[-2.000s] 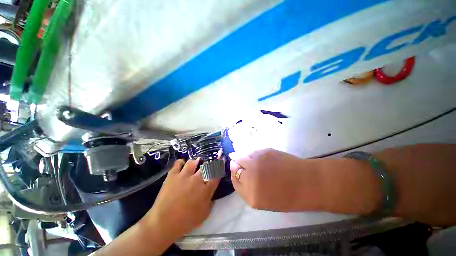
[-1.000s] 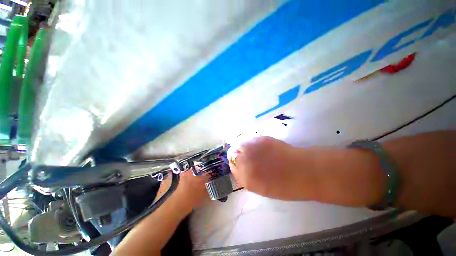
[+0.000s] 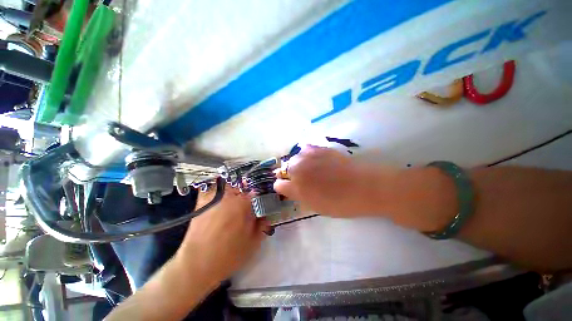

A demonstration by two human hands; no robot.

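Observation:
The white sewing machine head (image 3: 251, 56) with a blue stripe fills the upper middle. My right hand (image 3: 326, 178) is beside the needle area, fingers bent together; its fingertips and anything in them are hidden. My left hand (image 3: 222, 226) is left of it, behind the ribbed grey tension knob (image 3: 266, 205), its fingertips partly hidden by metal parts; I cannot tell what it holds. Dark cloth (image 3: 144, 219) lies beyond and left of my left hand. A small bit of dark cloth (image 3: 290, 152) shows above my right fingertips.
The scissors' red handle loop (image 3: 491, 94) and yellow loop (image 3: 444, 94) show at the right. A curved metal bar (image 3: 94, 237) loops out at left, near a larger grey knob (image 3: 152, 177). Green rings (image 3: 78, 69) are at upper left. The table's ribbed edge (image 3: 364, 285) runs along the bottom.
My right hand has moved slightly up and left, away from the table edge. The left hand shows more fully than one second ago. The camera view has also shifted.

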